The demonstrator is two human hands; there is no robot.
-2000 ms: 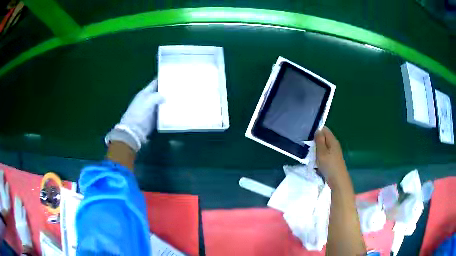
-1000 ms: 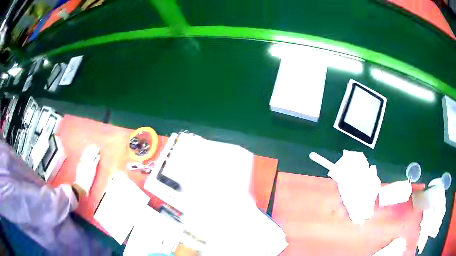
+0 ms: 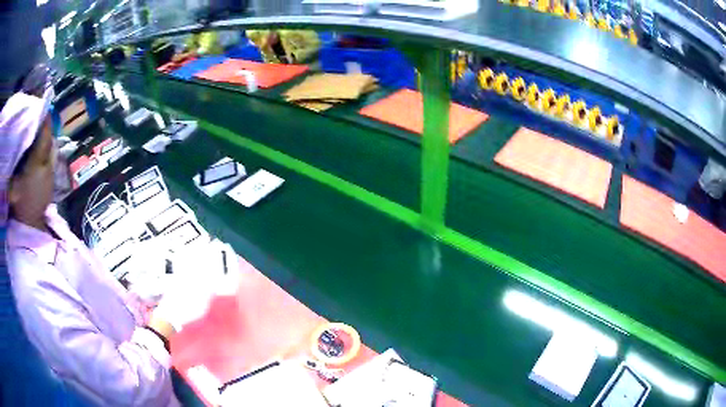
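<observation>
Neither of my hands is in view. Nearest in front of me, at the lower edge, lie white sheets and boxes (image 3: 271,389), overexposed and partly cut off. A tape roll (image 3: 353,343), a yellow-orange ring with a dark centre, lies on the red mat. A small white item (image 3: 322,370) lies just below it. At the lower right, a white box (image 3: 564,365) stands on the green bench. Beside it, a black-framed tablet (image 3: 623,391) lies in a white tray, cut off by the lower edge.
A person in a pink smock (image 3: 72,310) stands at left, white-gloved hands at tablets in white trays (image 3: 171,219). A tablet (image 3: 219,172) and a printed white box (image 3: 256,187) lie on the belt. A green post (image 3: 434,143) rises from the green rail. Red-orange mats (image 3: 557,165) lie beyond.
My view has swung left and up. The box and tablet in front have shifted to the lower right. My hands, seen two seconds ago at the box and tablet, are out of view.
</observation>
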